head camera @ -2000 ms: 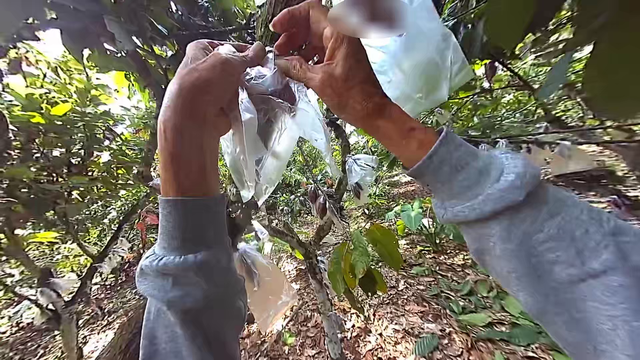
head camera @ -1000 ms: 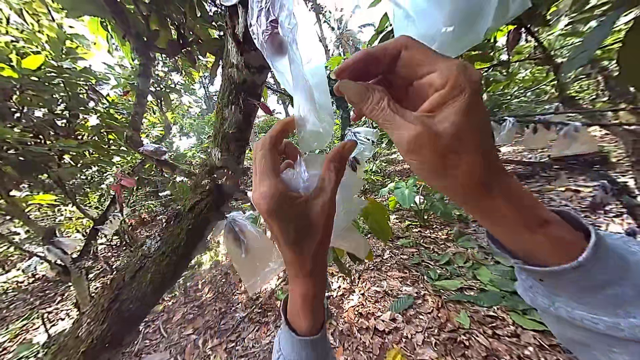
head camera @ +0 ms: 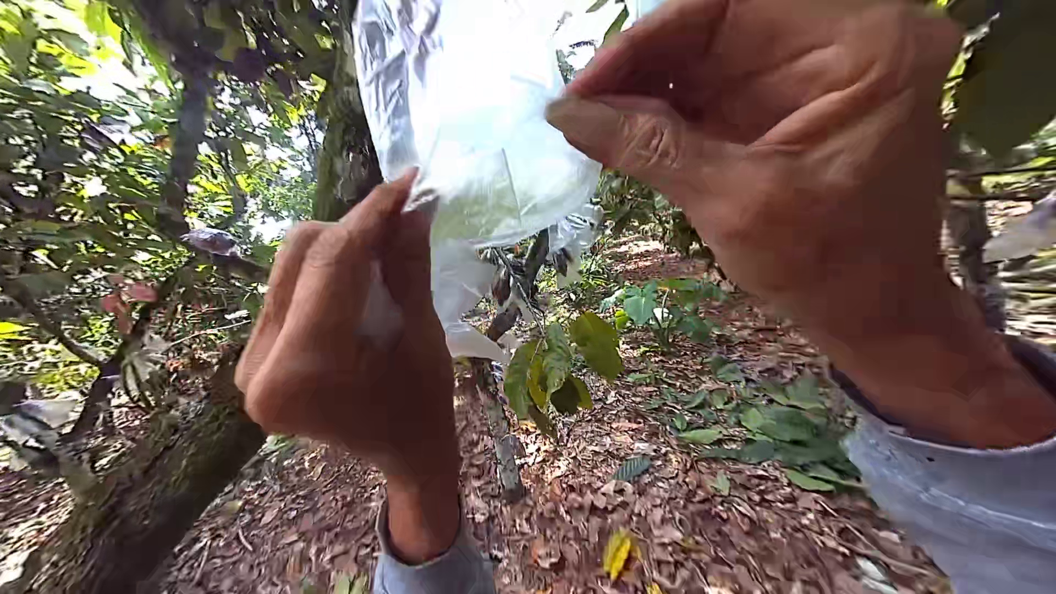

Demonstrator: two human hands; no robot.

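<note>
A clear plastic bag (head camera: 495, 140) hangs at the top centre, its upper end out of the frame. My left hand (head camera: 355, 330) pinches the bag's lower left edge between thumb and forefinger. At the upper right, my right hand (head camera: 767, 157) has its thumb and forefinger tips together at the bag's right edge; its fingers partly hide what is between them. Another whitish plastic bag (head camera: 462, 289) hangs just below and behind the first.
A mossy trunk (head camera: 165, 478) leans at the lower left, and an upright trunk (head camera: 342, 124) stands behind the bag. Green leaves (head camera: 557, 367) hang at centre. Dry leaf litter (head camera: 569, 511) covers the ground. More bagging (head camera: 1023, 235) shows at the right edge.
My left hand was cupped with fingers apart around the bottom of a hanging bag; now it pinches a bag edge. My right hand has come to the bag's right edge. The view has shifted.
</note>
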